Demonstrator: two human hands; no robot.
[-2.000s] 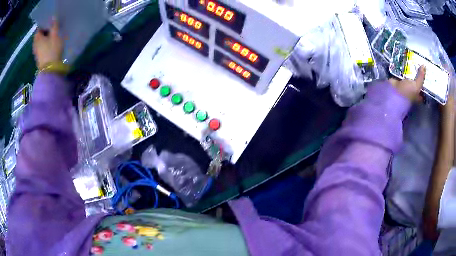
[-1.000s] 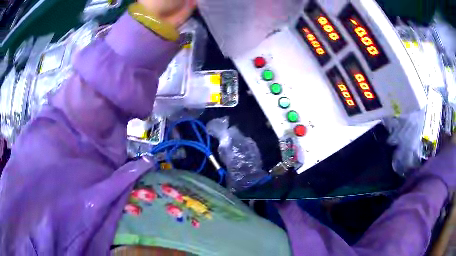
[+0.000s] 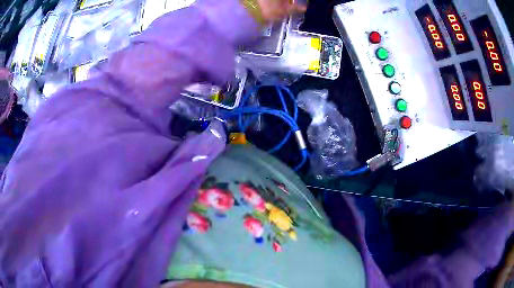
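Observation:
My left hand (image 3: 279, 8) is blurred at the top edge and partly cut off; whether it holds anything cannot be told. Below it, a power bank half-assembly (image 3: 271, 42) lies partly hidden. Beside it lies another half-assembly with yellow insulating tape (image 3: 315, 53) and a green circuit board (image 3: 330, 58). My right hand is out of the picture; only its purple sleeve (image 3: 476, 244) shows at the lower right. The white power bank tester (image 3: 360, 62) stands at the right, its red displays lit. The blue test lead (image 3: 282, 117) lies looped near the bench edge.
A crumpled clear plastic bag (image 3: 332, 138) lies between the lead and the tester. A metal connector (image 3: 381, 161) sits at the tester's near corner. Bagged units (image 3: 96, 31) cover the upper left. Another clear bag (image 3: 496, 163) is at the right edge.
The view has swung, so the tester now sits farther right. The grey sheet-like thing by my left hand is no longer seen. My right hand has left the picture; earlier it touched a half-assembly at the right.

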